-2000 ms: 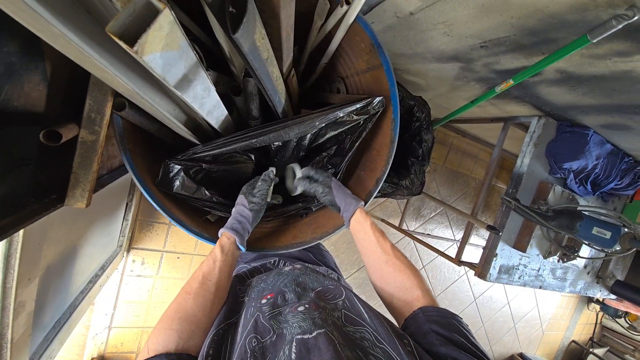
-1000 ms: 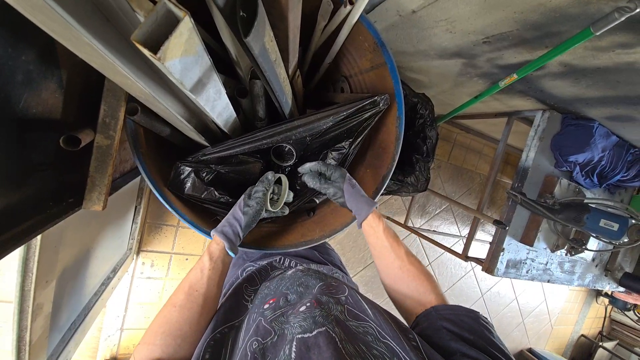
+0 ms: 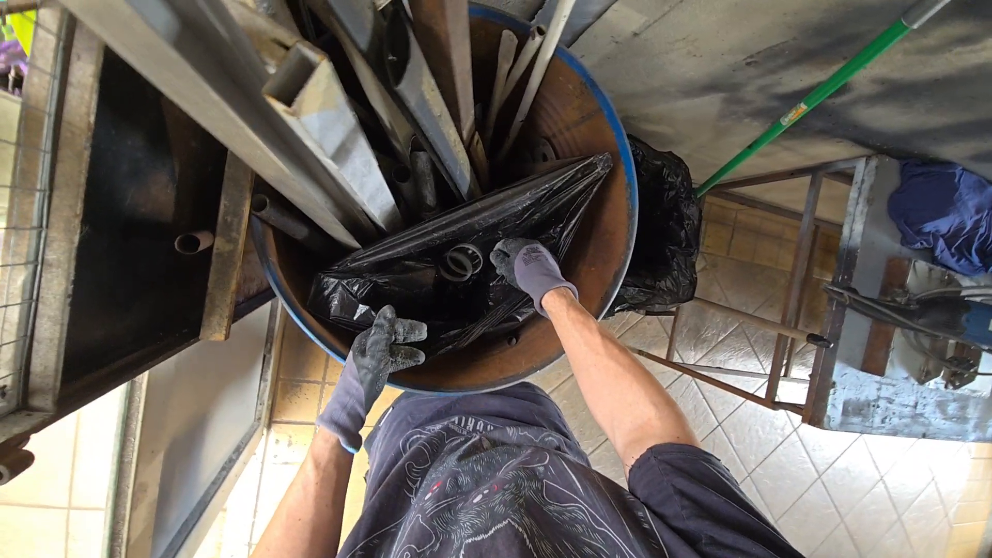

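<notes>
Both hands wear grey work gloves with dark coated fingers. My left hand (image 3: 380, 356) is over the near left rim of a rusty metal drum (image 3: 604, 225) with a blue edge, its fingers apart and nothing in them. A black plastic bag (image 3: 387, 267) lies in the drum's near part. Ring-shaped pieces (image 3: 463, 262) are at the bag's opening, left of my right hand (image 3: 527, 267). The fingers of that hand are bent by the bag's right side; whether they grip the plastic is not clear.
Metal tubes and bars (image 3: 333, 139) stick out of the drum's far part. Another black bag (image 3: 663, 232) is right of the drum, near a green pole (image 3: 821, 93). A metal-framed bench (image 3: 860, 399) holds a blue cloth (image 3: 942, 209). A rack (image 3: 225, 256) stands left.
The ring that was in my left hand one second ago has left it, and that hand has moved left to the rim. Rings now show at the bag's opening.
</notes>
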